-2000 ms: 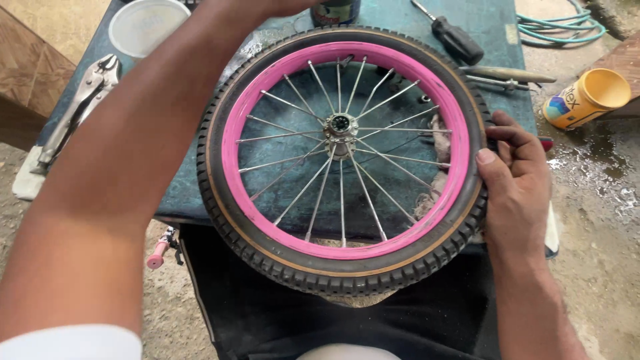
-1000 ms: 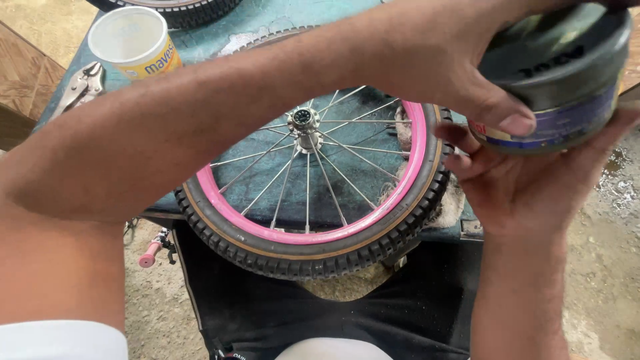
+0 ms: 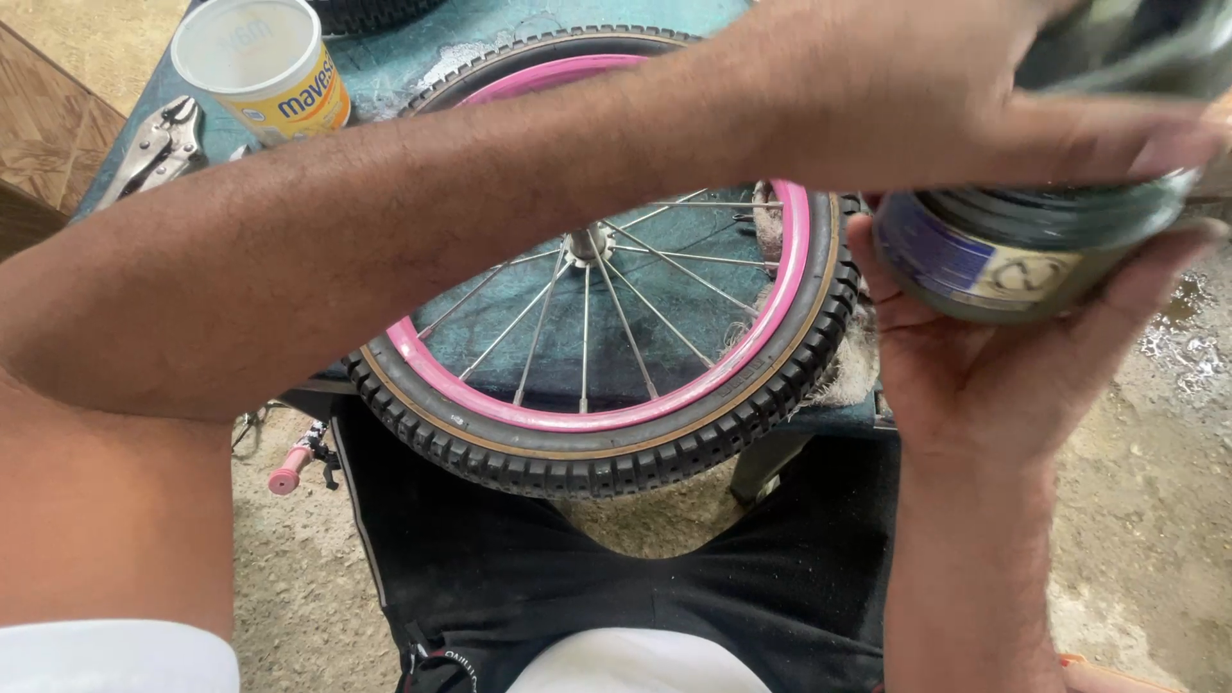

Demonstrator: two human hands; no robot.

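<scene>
A dark round jar with a blue and pale label is at the upper right. My right hand holds it from below. My left arm reaches across the view, and my left hand grips the jar's dark top, its thumb across the front; blur hides whether top and jar are apart. Ridges show at the jar's rim. Beneath my left forearm lies a small bicycle wheel with a black knobby tyre, a pink rim and metal spokes. The forearm covers part of the rim and hub.
The wheel rests on a worn blue-green table. Locking pliers and a yellow plastic tub are at the left, with another tyre behind. A rag lies under the wheel's right side. A pink handlebar grip shows below the table.
My right hand has left the tyre and now holds the jar. My left hand has come from the top of the view to the jar's top. The view has shifted.
</scene>
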